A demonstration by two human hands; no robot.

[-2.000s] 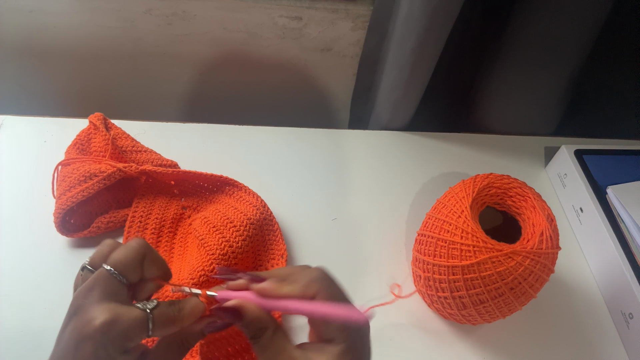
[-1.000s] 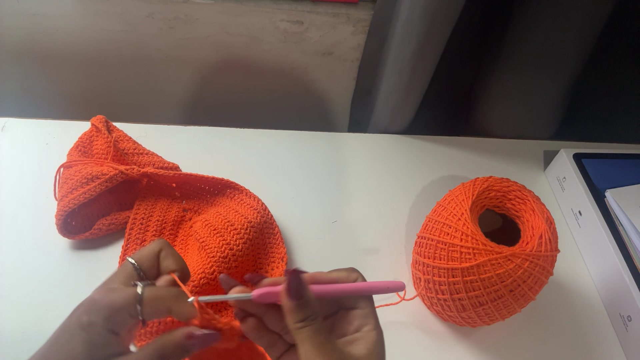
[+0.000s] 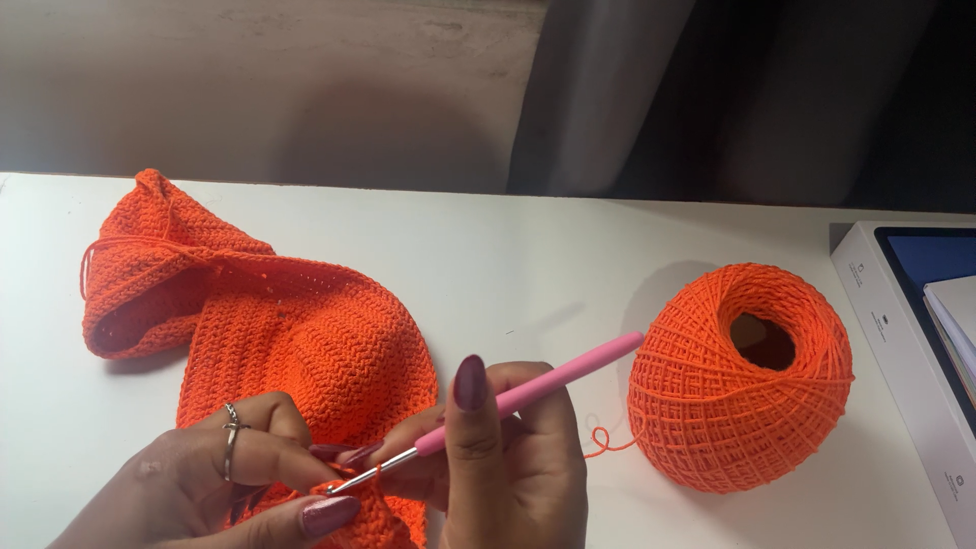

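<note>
My right hand [image 3: 496, 450] holds a crochet hook [image 3: 534, 389] with a pink handle, tilted up to the right. Its metal tip lies at the edge of the orange crocheted fabric [image 3: 305, 335], with a loop of yarn around the shaft. Between its thumb and fingers my left hand [image 3: 236, 465], wearing rings, pinches the near edge of that fabric. The rest of the piece spreads folded over the tabletop behind both hands. To the right of my right hand sits a large ball of orange yarn [image 3: 732, 412], its hollow core showing and a curled strand running from its left side.
The white tabletop [image 3: 503, 259] ends at a wall [image 3: 252, 91] and a dark curtain [image 3: 686, 99]. At the right edge is a white box [image 3: 900, 366] with small printed marks; papers [image 3: 953, 313] lie on it.
The hook has swung from nearly level to a steep tilt, its handle end higher. My right thumb now stands more upright against the handle. The fabric and the yarn ball have stayed in place.
</note>
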